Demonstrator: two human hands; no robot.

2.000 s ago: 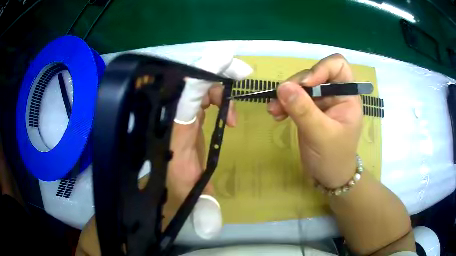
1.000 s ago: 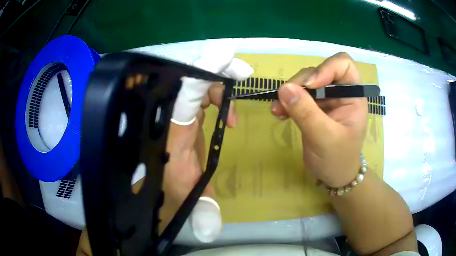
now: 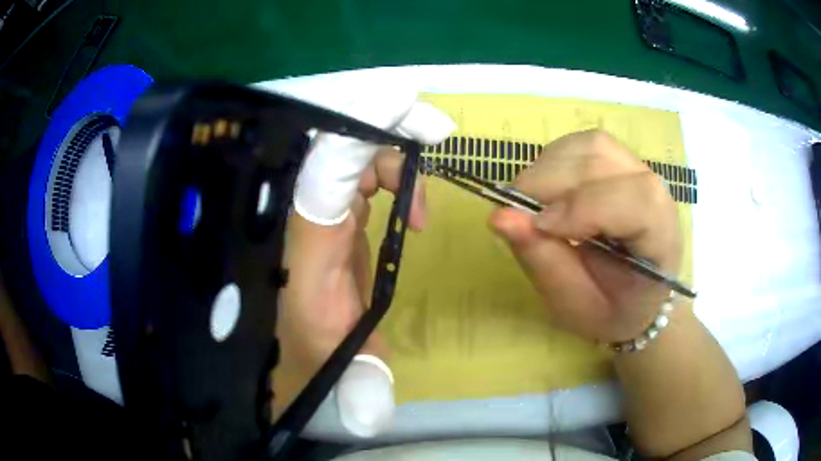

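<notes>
A black housing frame (image 3: 389,261) is held up at the left, its thin end rail above the yellow sheet (image 3: 486,315). My left hand (image 3: 329,270), with white finger cots, is behind the frame and holds it by its rails. My right hand (image 3: 599,230) is shut on dark tweezers (image 3: 518,200), which slant up to the left. Their tips are close to the frame's upper right corner, at the pad strip (image 3: 495,160) of small black dashes on the sheet. Whether the tips hold a pad or touch the frame, I cannot tell.
A blue tape roll (image 3: 54,270) lies at the left, partly behind the frame. The white padded surface (image 3: 747,207) surrounds the sheet. Beyond it, on the green surface (image 3: 360,36), lie other black housing frames (image 3: 725,70) at the far right and a dark frame-like piece at the far left.
My right hand has rolled over, so the tweezers now slant instead of lying level. The housing frame's solid end has shifted left and covers more of the blue roll. The far frames have moved left.
</notes>
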